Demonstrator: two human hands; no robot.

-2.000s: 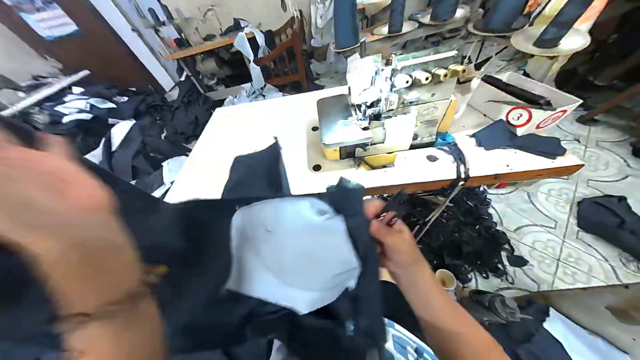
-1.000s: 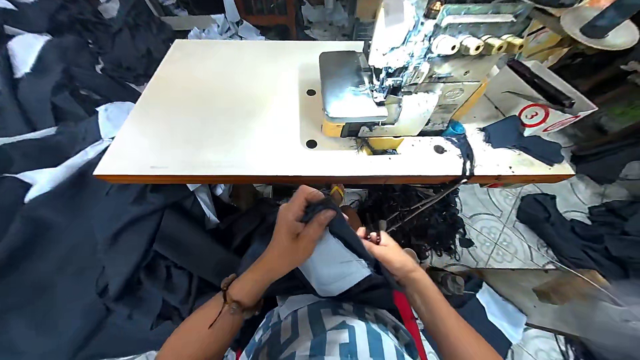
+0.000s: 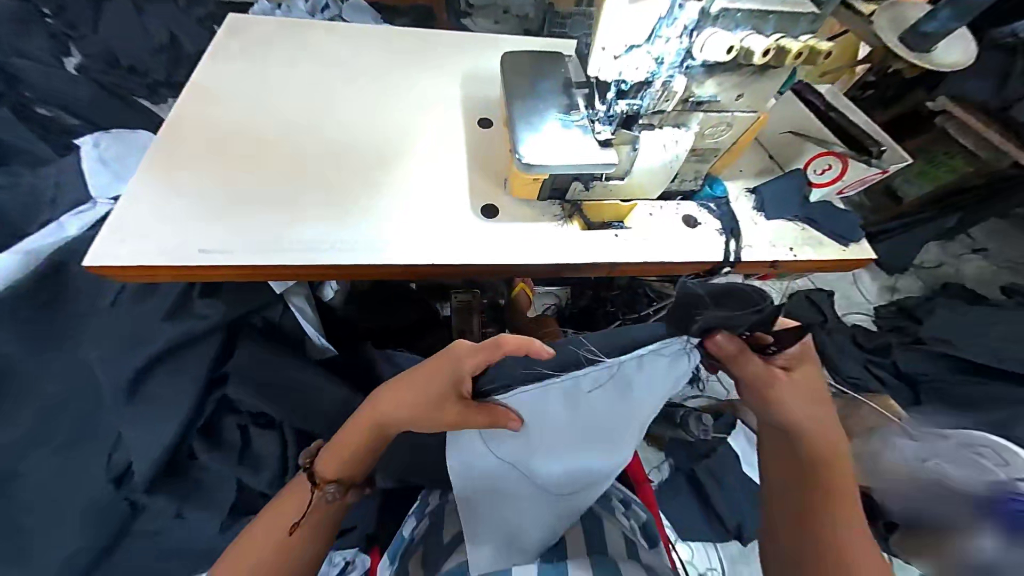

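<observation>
A dark garment piece (image 3: 592,348) with a light grey pocket lining (image 3: 560,448) stitched to it lies over my lap. My left hand (image 3: 456,388) grips its dark edge at the left end of the seam, thumb over the lining. At the seam's right end, my right hand (image 3: 768,364) pinches the cloth and also holds a small dark tool, perhaps thread snips, mostly hidden by the fingers. Loose thread ends stick out along the seam. Beyond the hands, an overlock sewing machine (image 3: 640,104) stands on a white table (image 3: 344,152).
Piles of dark fabric (image 3: 144,416) fill the left side. A white box (image 3: 864,152) and dark scraps (image 3: 808,208) sit right of the machine. The table's wooden edge (image 3: 400,272) runs just beyond my hands. Something blurred and whitish (image 3: 944,480) is at lower right.
The cloth, bunched between my hands one second ago, is now spread out with the seam stretched between them. My hands have moved farther apart. The view has tilted down since the earliest frame.
</observation>
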